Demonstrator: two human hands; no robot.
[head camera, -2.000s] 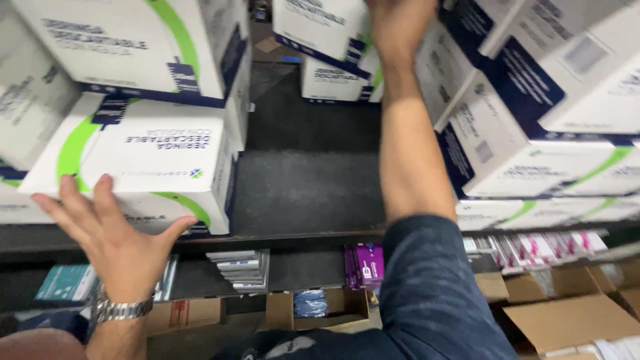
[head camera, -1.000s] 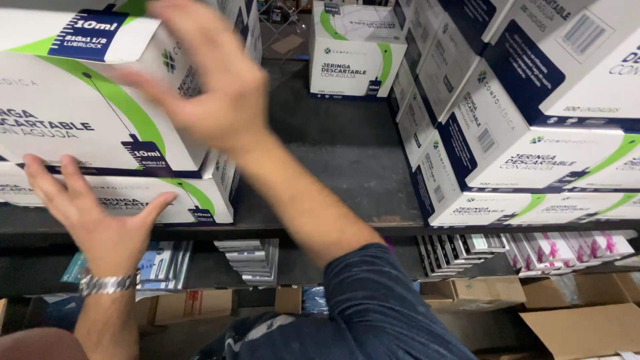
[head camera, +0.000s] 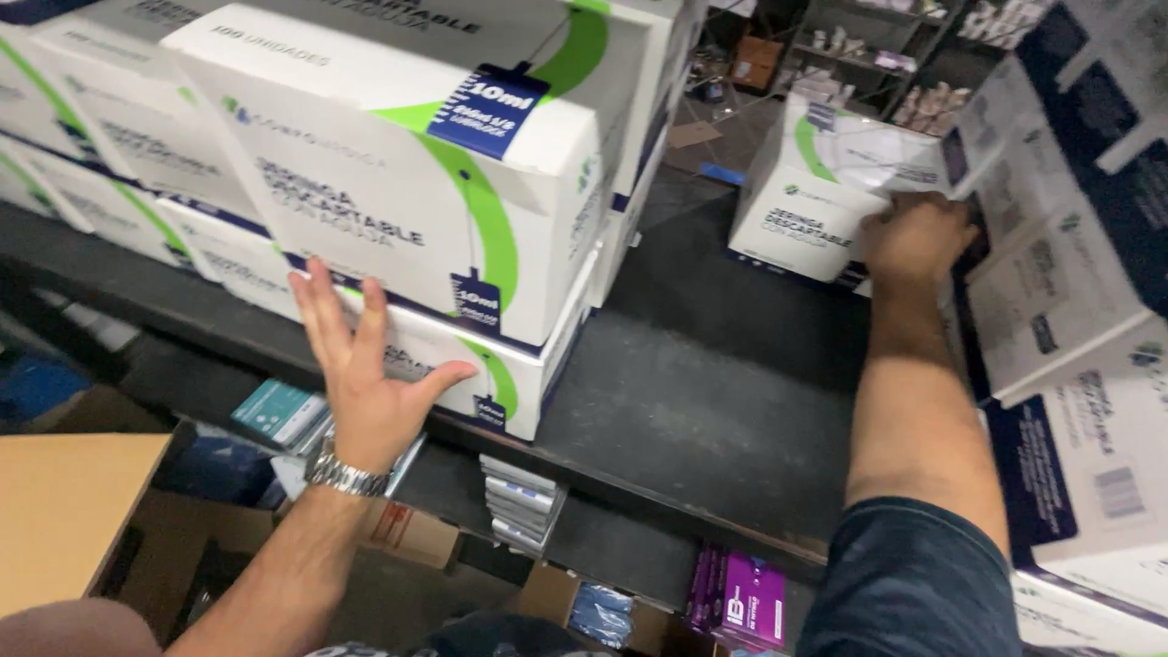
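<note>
My left hand (head camera: 370, 365), a metal watch at its wrist, rests with spread fingers against the fronts of two stacked syringe boxes, an upper one (head camera: 365, 210) and a lower one (head camera: 511, 388). My right arm reaches across the black shelf (head camera: 712, 392) to a single white, green and blue syringe box (head camera: 794, 219) standing near the back. My right hand (head camera: 917, 233) is at that box's right side; its fingertips are partly hidden, so whether it grips the box cannot be told.
More syringe boxes (head camera: 1049, 246) are stacked high on the right. Below the shelf are a stack of thin packs (head camera: 522, 502), purple glove boxes (head camera: 753, 598), teal packages (head camera: 278, 411) and an open cardboard box (head camera: 73, 511). Racks (head camera: 867, 46) with goods stand behind.
My right hand has moved from above the left stack to the single box at the back right. My left hand remains at the left stack. The view has turned and tilted.
</note>
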